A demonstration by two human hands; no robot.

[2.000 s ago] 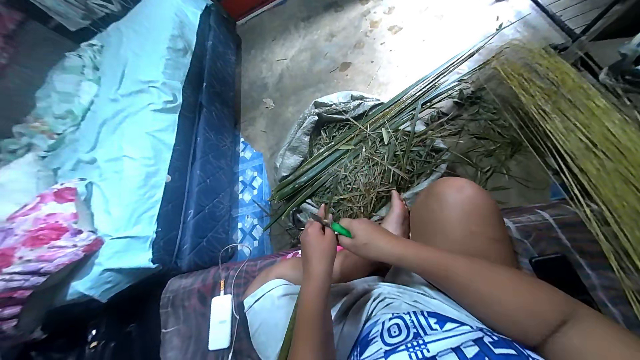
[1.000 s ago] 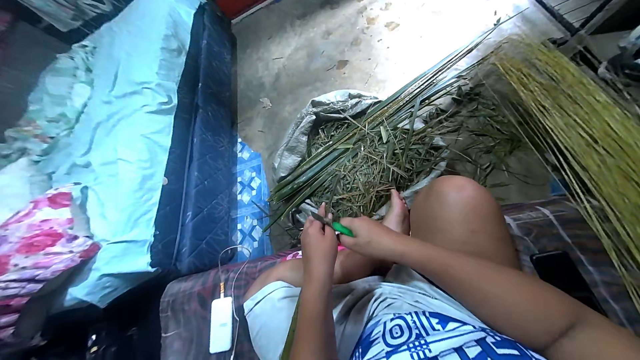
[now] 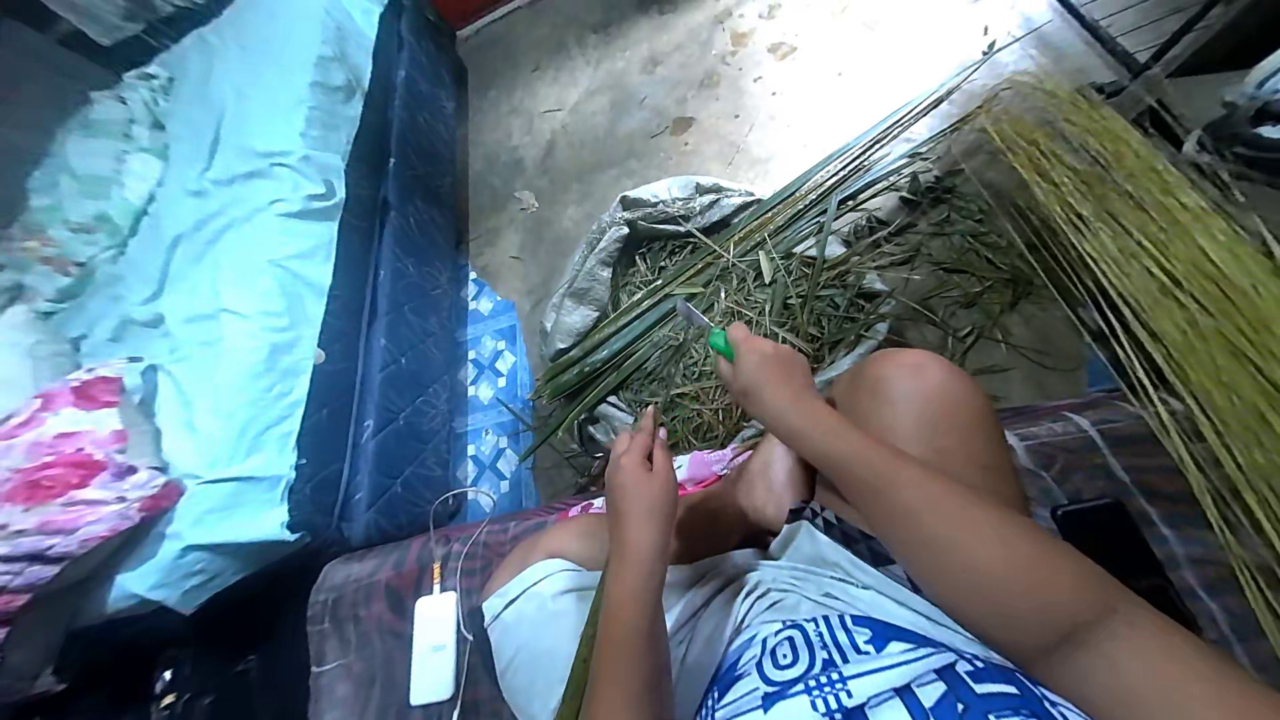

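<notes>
My right hand (image 3: 768, 376) grips the green handle of a small knife (image 3: 719, 342), its short blade pointing up and left over the leaf scraps. Lower and to the left, my left hand (image 3: 641, 478) is closed on a long green leaf strip (image 3: 580, 655), whose lower part runs down beside the left forearm; a short end shows at the fingertips. Long green palm-like leaves (image 3: 640, 325) lie across a heap of cut leaf scraps (image 3: 770, 300) on an opened woven sack (image 3: 590, 270). A large bundle of thin yellow-green leaf ribs (image 3: 1150, 190) is at the right.
A white power bank (image 3: 433, 648) with a cable lies on the dark patterned seat cover (image 3: 350, 620). A black phone (image 3: 1110, 540) lies at the right. A blue mattress (image 3: 400, 260) with light-blue cloth is at the left. More leaf scraps lie on the concrete floor (image 3: 600, 120).
My right hand has moved up and right with the knife, away from my left hand. The two hands were together in both earlier frames.
</notes>
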